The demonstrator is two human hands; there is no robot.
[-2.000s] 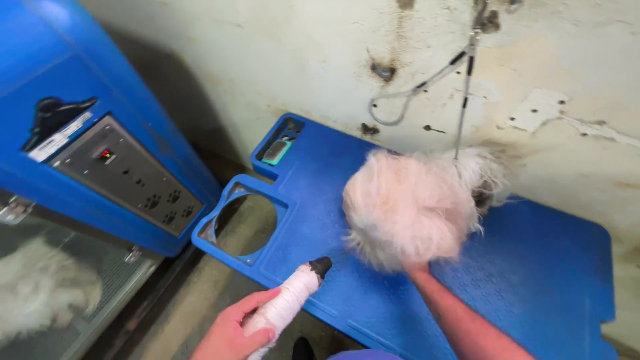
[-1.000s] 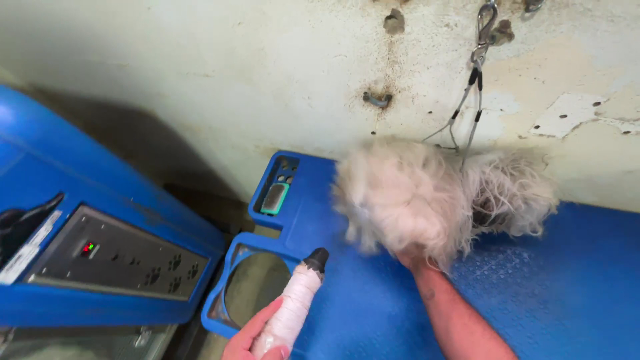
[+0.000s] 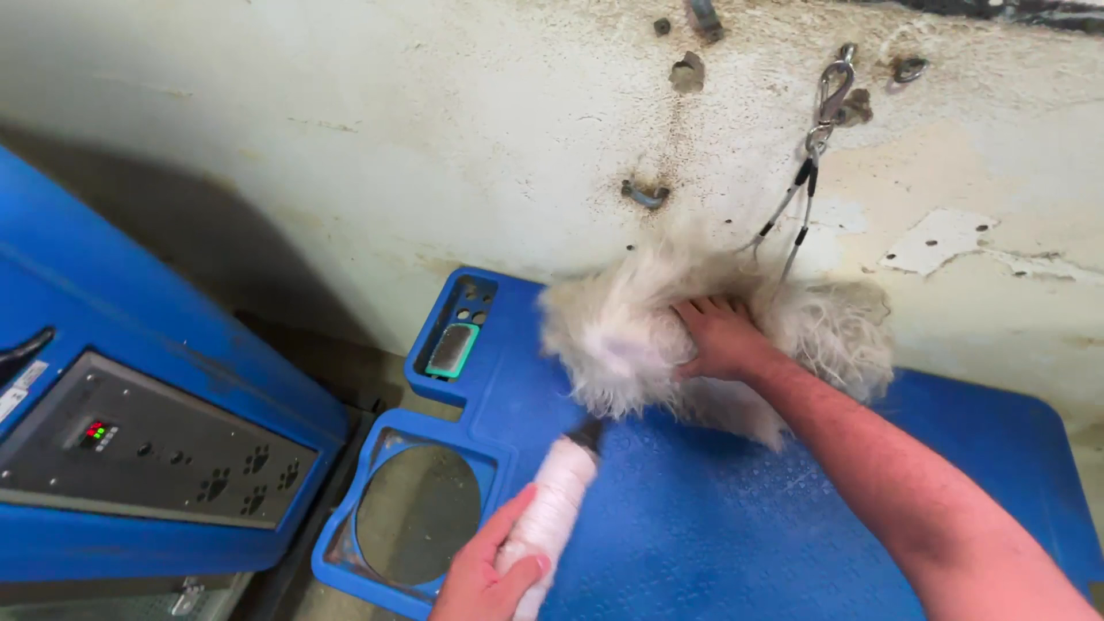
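Observation:
A fluffy white dog (image 3: 621,328) stands on a blue plastic grooming table (image 3: 655,517), its coat blown about. My left hand (image 3: 496,561) is closed around a dryer hose wrapped in whitish material (image 3: 552,500). The hose's black nozzle (image 3: 588,433) points at the fur low on the dog's left-hand end in view. My right hand (image 3: 720,336) lies spread on the dog's side, fingers partly sunk in the coat. A thin cable loop (image 3: 806,203) runs down to the dog from a metal snap hook (image 3: 832,90) at the wall. The dog's face is hidden.
A green-edged slicker brush (image 3: 453,349) lies in the table's corner tray. Beside it is a round open holder (image 3: 371,483). A blue cabinet dryer with a control panel (image 3: 155,448) stands at left. The stained wall (image 3: 431,129) behind the table bears metal loops.
My right hand has moved from the dog's underside onto its side. The nozzle is now close to the fur, where it was farther off before. The view has shifted.

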